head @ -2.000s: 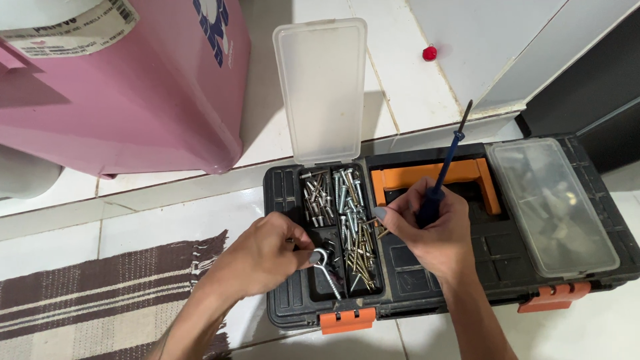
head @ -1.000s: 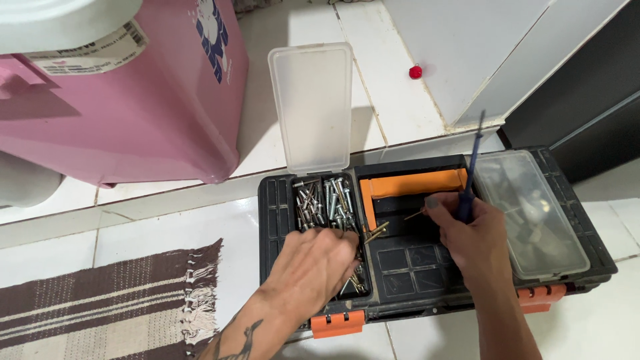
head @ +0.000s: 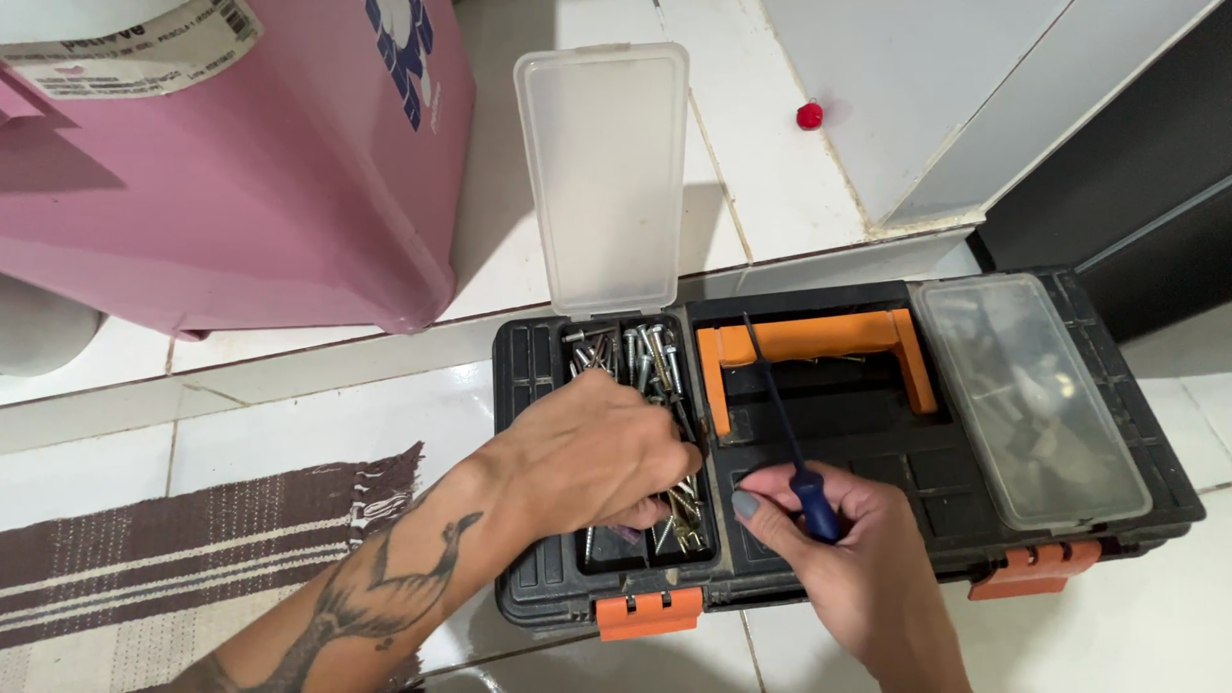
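My left hand (head: 616, 457) reaches down into the open small-parts compartment at the left of a black toolbox lid (head: 866, 462); its fingertips are among the screws (head: 659, 361) and mostly hidden, so whether it grips one cannot be told. My right hand (head: 847, 539) is over the middle of the lid, closed on the blue handle of a screwdriver (head: 815, 502) whose dark shaft points up and away across the orange carrying handle (head: 818, 337). The clear plastic compartment cover (head: 611, 183) stands raised behind the screws.
A second, closed translucent cover (head: 1039, 404) is at the toolbox's right, over small parts. Orange latches (head: 650, 616) line the near edge. A pink bin (head: 289, 192) stands behind left, a striped woven rug (head: 192, 568) lies left, and a small red object (head: 809, 115) is on the ledge.
My left hand held a metal hook at the compartment two seconds ago; that hook is no longer visible, and the hand is now over the screws. My right hand still holds the screwdriver.
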